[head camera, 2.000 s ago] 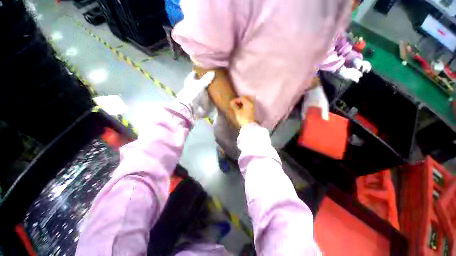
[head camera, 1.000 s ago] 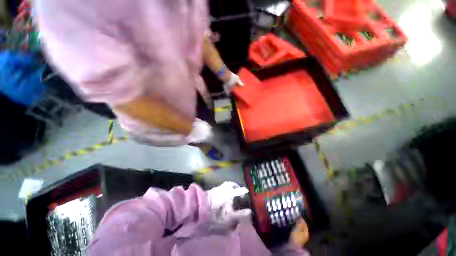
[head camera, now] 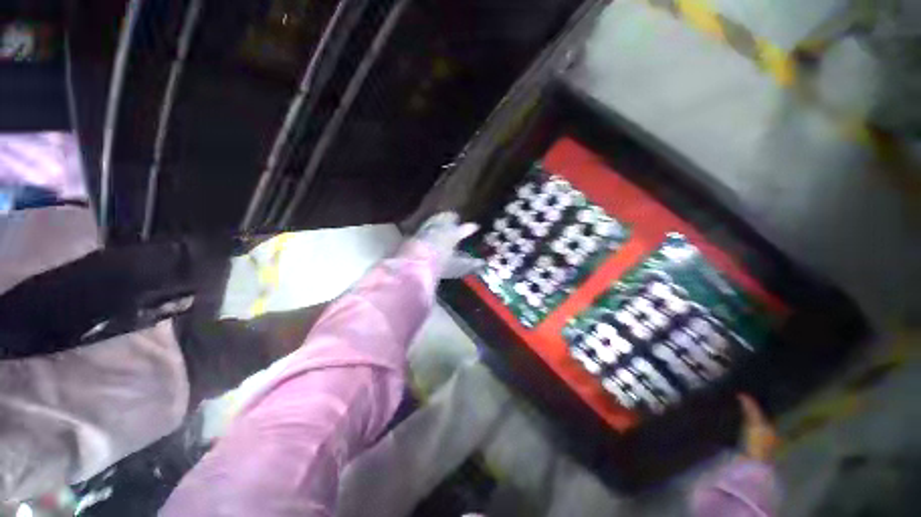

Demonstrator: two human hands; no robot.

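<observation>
A black tray [head camera: 525, 389] lies in front of me, with red foam [head camera: 606, 184] lining its floor. Two green circuit boards, one on the left [head camera: 550, 242] and one on the right [head camera: 661, 328], lie flat in it, bearing groups of white-topped parts. My left hand [head camera: 441, 244], in a white glove, grips the tray's left edge; its fingers are blurred. My bare right hand [head camera: 755, 429] is at the lower right edge, thumb over the rim and other fingers hidden. What lies under the tray is hidden.
Dark stacked trays or bins with pale edges [head camera: 273, 111] stand at upper left. Yellow-black tape [head camera: 747, 35] marks the grey floor at upper right. A pale pink smock [head camera: 96, 409] shows at the left edge. A strip of floor [head camera: 323, 265] shows beside my left sleeve.
The view has turned and come closer to the tray with boards. My left hand is now at its left edge. The coworker's hands and the red-lined tray beyond have left the picture.
</observation>
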